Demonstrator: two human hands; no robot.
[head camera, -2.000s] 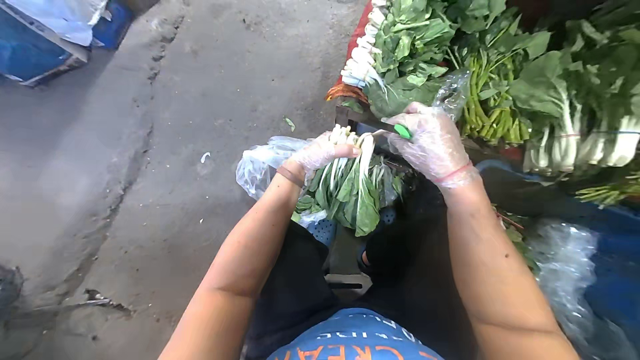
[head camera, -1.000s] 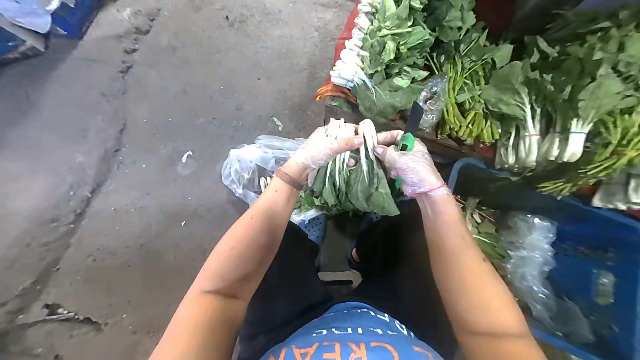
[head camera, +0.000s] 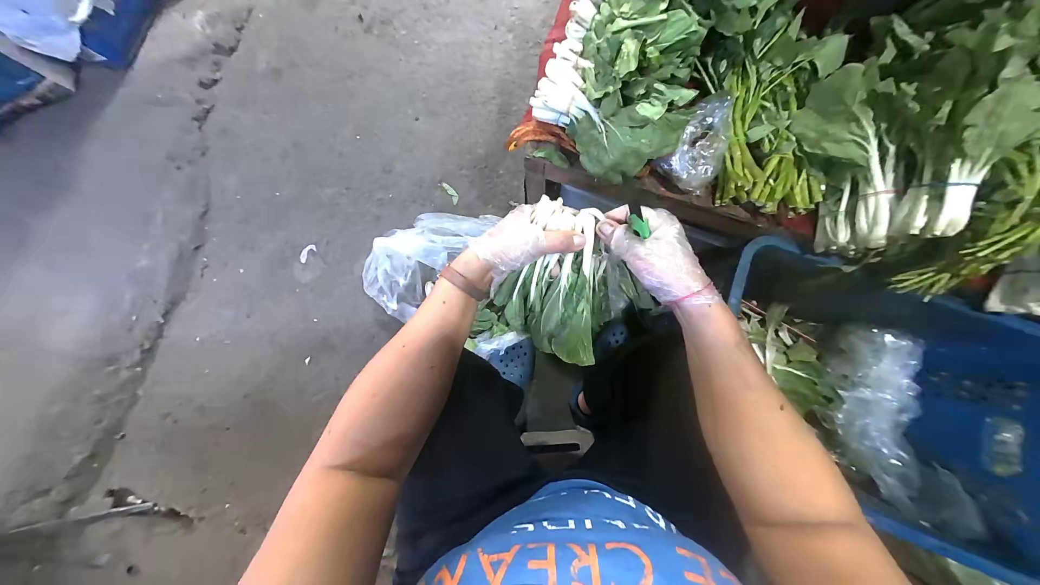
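My left hand (head camera: 520, 238), in a clear plastic glove, grips a bunch of leafy greens (head camera: 561, 305) by its white stem ends, the leaves hanging down. My right hand (head camera: 654, 252), also gloved, has its thumb and fingertips at a white stem on the bunch's right side. Held in that same hand is a knife with a green handle (head camera: 639, 227); its dark blade points up, away from my body, and is hard to make out against the stall. A clear plastic bag (head camera: 418, 258) lies behind and left of my left hand.
Bundled greens (head camera: 877, 175) and leafy vegetables (head camera: 638, 73) line a wooden-edged stand (head camera: 691, 203) ahead and right. A blue plastic crate (head camera: 967, 366) with greens and clear plastic is at my right. Concrete floor (head camera: 268, 162) extends left, with small scraps on it.
The knife blade, pointing left toward the bunch two seconds ago, now points up. My right hand stays close beside the bunch, which my left hand holds throughout.
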